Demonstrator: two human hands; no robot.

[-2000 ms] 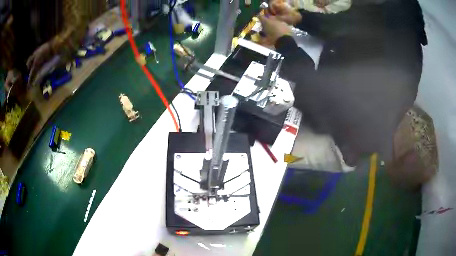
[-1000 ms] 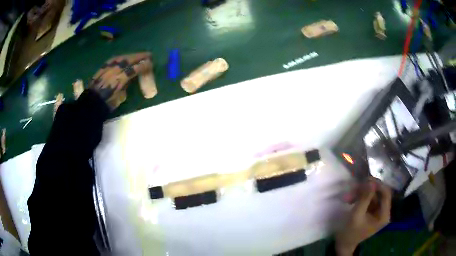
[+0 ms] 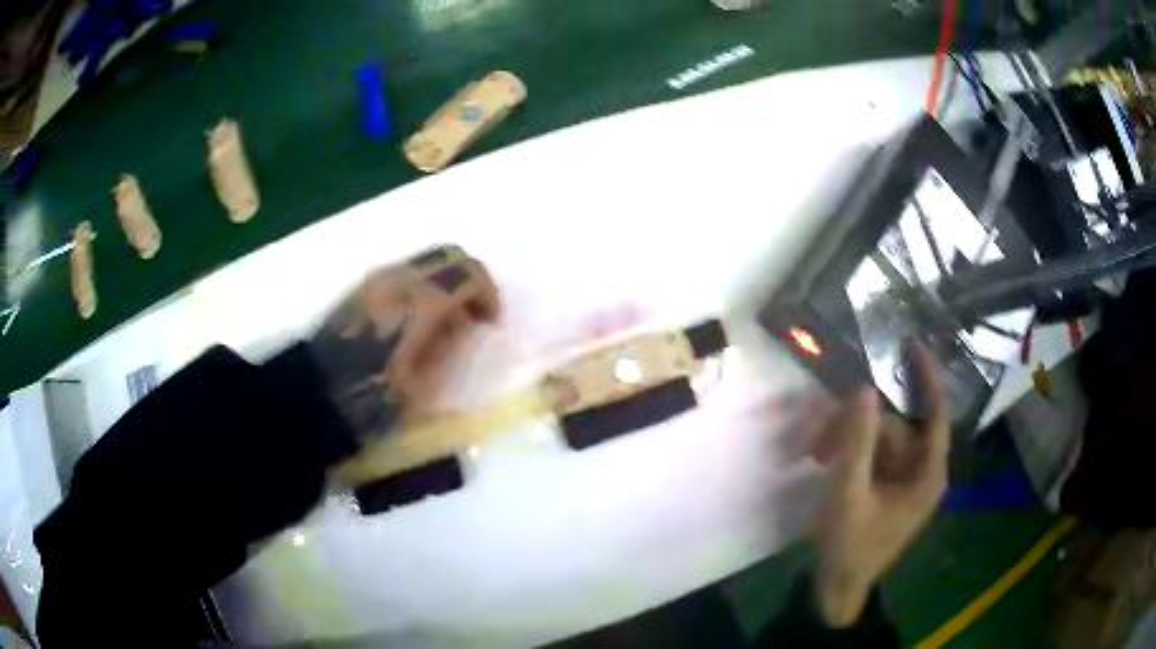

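A tan housing [image 3: 586, 384] with a pale round disc [image 3: 628, 369] at its middle lies in the right work spot, against a long black bar [image 3: 630, 412] and a small black block [image 3: 706, 337]. My left hand [image 3: 425, 317] is low over the white top near the left work spot, its fingers curled; blur hides whether it holds anything. A pale tan strip [image 3: 425, 440] lies below it, behind another black bar [image 3: 408, 484]. My right hand [image 3: 887, 469] is at the metal plate of the dispenser [image 3: 824, 285], thumb and finger raised; what is between them is unclear.
The green belt [image 3: 317, 89] runs beyond the white top [image 3: 710, 165], carrying several tan housings [image 3: 232, 171], a blue part [image 3: 373, 102] and a white strip [image 3: 710, 66]. A red hose [image 3: 942, 57] rises behind the dispenser. A white box [image 3: 57, 431] is at left.
The view has swung from the dispensers to the work spots. Since the middle frame, my left hand has come from the belt onto the white top. My right hand stays by the dispenser.
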